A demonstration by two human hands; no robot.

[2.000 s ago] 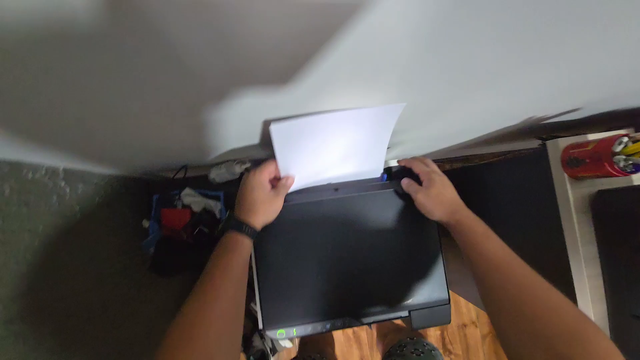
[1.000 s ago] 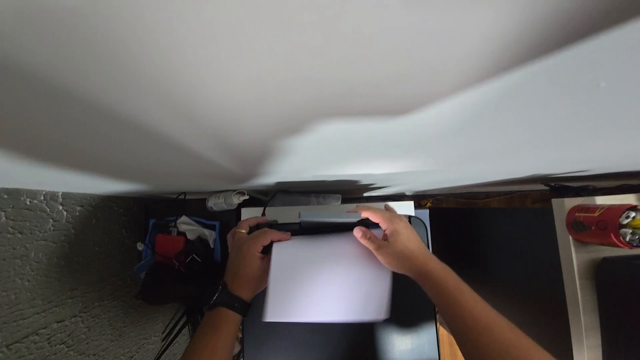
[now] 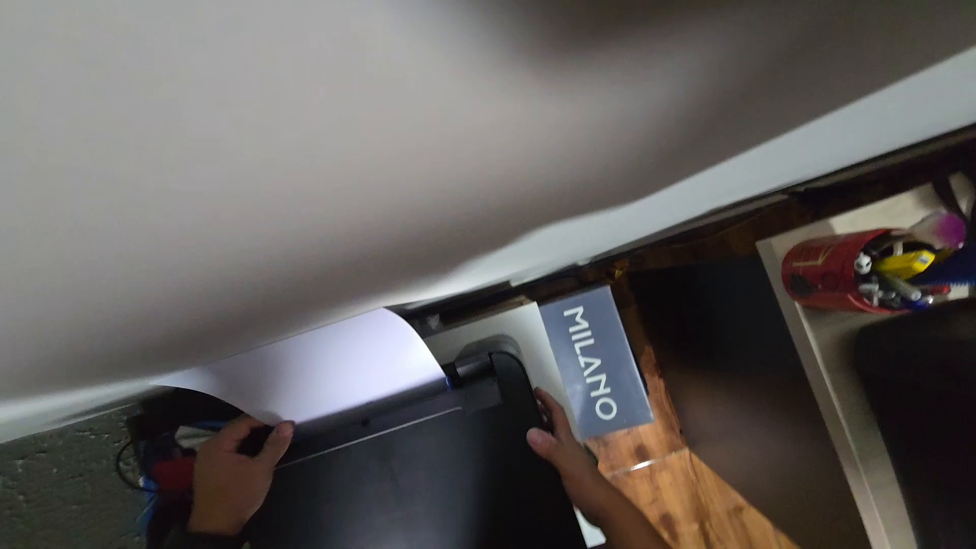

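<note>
White paper (image 3: 328, 366) stands in the rear feed slot of a black printer (image 3: 412, 488), its upper part bent against the wall. My left hand (image 3: 236, 473) is at the left end of the slot, thumb and fingers close to the paper's lower left corner; whether they pinch it is unclear. My right hand (image 3: 568, 457) rests on the printer's right edge, with the thumb on top and the fingers along the side. A small blue part shows at the paper's lower right corner.
A grey box (image 3: 595, 362) with lettering lies right of the printer. Further right, a red can (image 3: 827, 271) of pens stands on a light-coloured desk (image 3: 823, 396). The wall (image 3: 267, 191) rises directly behind the printer. Blue and red items (image 3: 171, 473) lie at the left.
The paper, lying over the printer's top one second ago, now stands in the rear slot. My right hand has moved from the paper to the printer's right edge. The view has turned.
</note>
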